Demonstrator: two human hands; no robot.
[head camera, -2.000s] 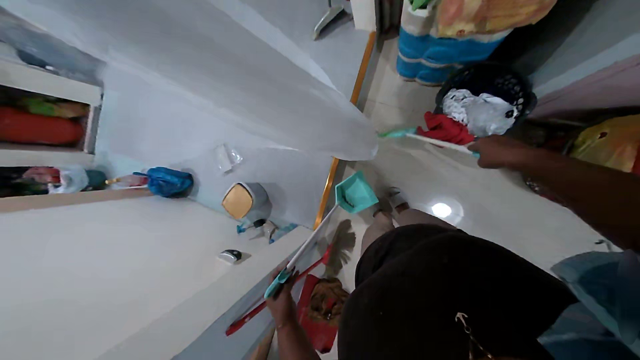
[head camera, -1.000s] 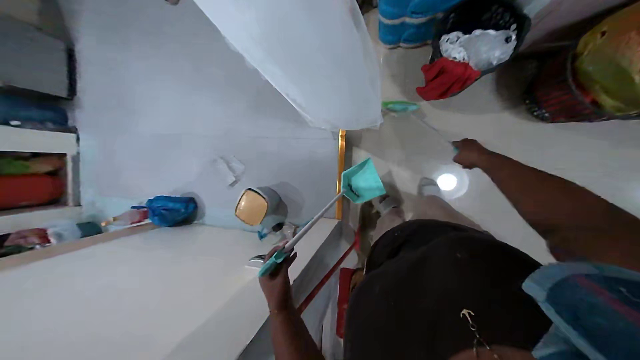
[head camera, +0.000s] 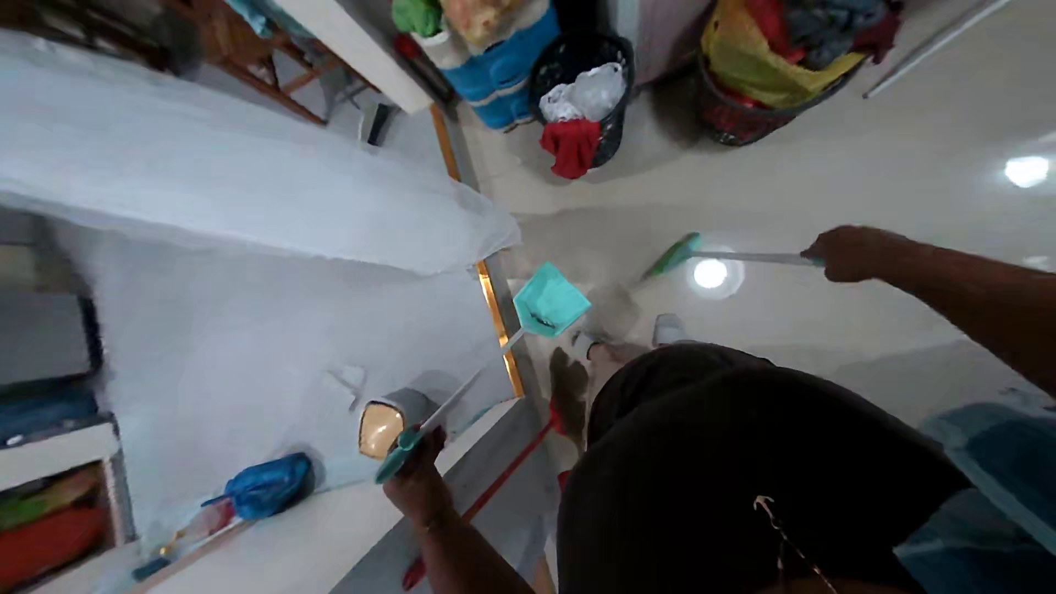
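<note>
My left hand (head camera: 419, 474) grips the teal end of a long-handled dustpan. The teal pan (head camera: 551, 300) is at the floor near the gold-coloured threshold strip (head camera: 500, 326), with some dark debris along its inner edge. In my right hand (head camera: 854, 253) is the handle of a broom. The broom head (head camera: 674, 254), with green bristles, is on the glossy tiled floor, to the right of the dustpan and apart from it. My fingers are wrapped around both handles.
A white curtain (head camera: 272, 198) hangs across the doorway. Black laundry basket (head camera: 615, 124), with a red cloth, and a fuller basket (head camera: 734, 124) stand ahead. A bin (head camera: 412, 408), blue bag (head camera: 268, 485) and red-handled tool (head camera: 503, 478) are at left. A thin pole (head camera: 936, 49) lies at upper right.
The broom head has moved away from the curtain's edge, back toward my feet and right. My left hand still holds the dustpan near the threshold. The view has shifted.
</note>
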